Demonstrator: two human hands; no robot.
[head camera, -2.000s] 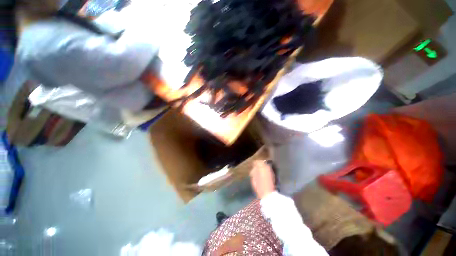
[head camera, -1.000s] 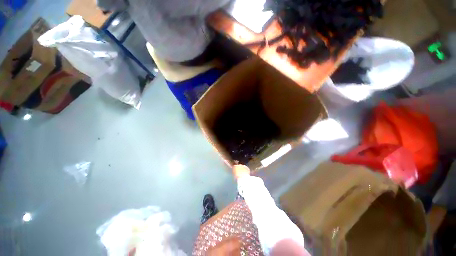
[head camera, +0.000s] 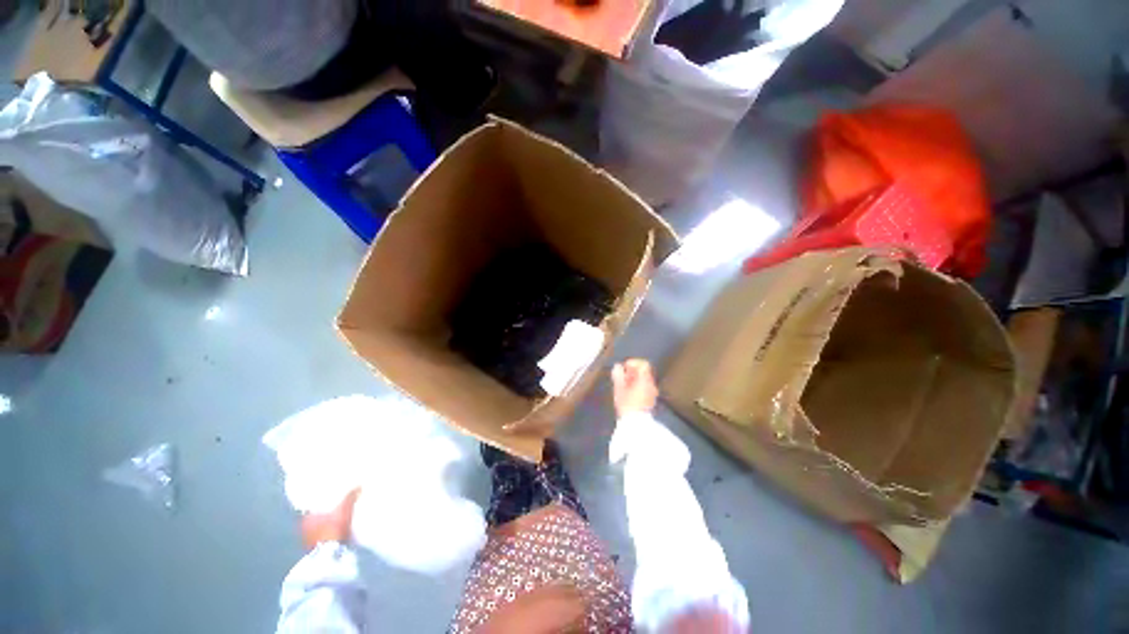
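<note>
An open cardboard carton (head camera: 427, 254) stands in front of me, with black strap pieces (head camera: 514, 310) at its dark bottom and a white paper label (head camera: 572, 358) at its near right rim. My left hand (head camera: 328, 521) is at the lower left, closed on the edge of a whitish plastic bag (head camera: 396, 464). The bag is bunched up and overexposed. My right hand (head camera: 635, 386) is just right of the carton's near wall, fingers curled. Whether it touches the carton or holds anything cannot be made out.
A second open carton (head camera: 755, 372) stands at the right, with a red basket (head camera: 898, 223) and orange sack (head camera: 867, 155) behind it. A white woven sack (head camera: 669, 124), table corner (head camera: 607, 27) and blue stool (head camera: 334, 186) are beyond. A seated person (head camera: 266, 37) is at the upper left.
My right hand has left the carton's near rim and moved to its right side. My left hand has come into view at the plastic bag. The view has shifted down and right.
</note>
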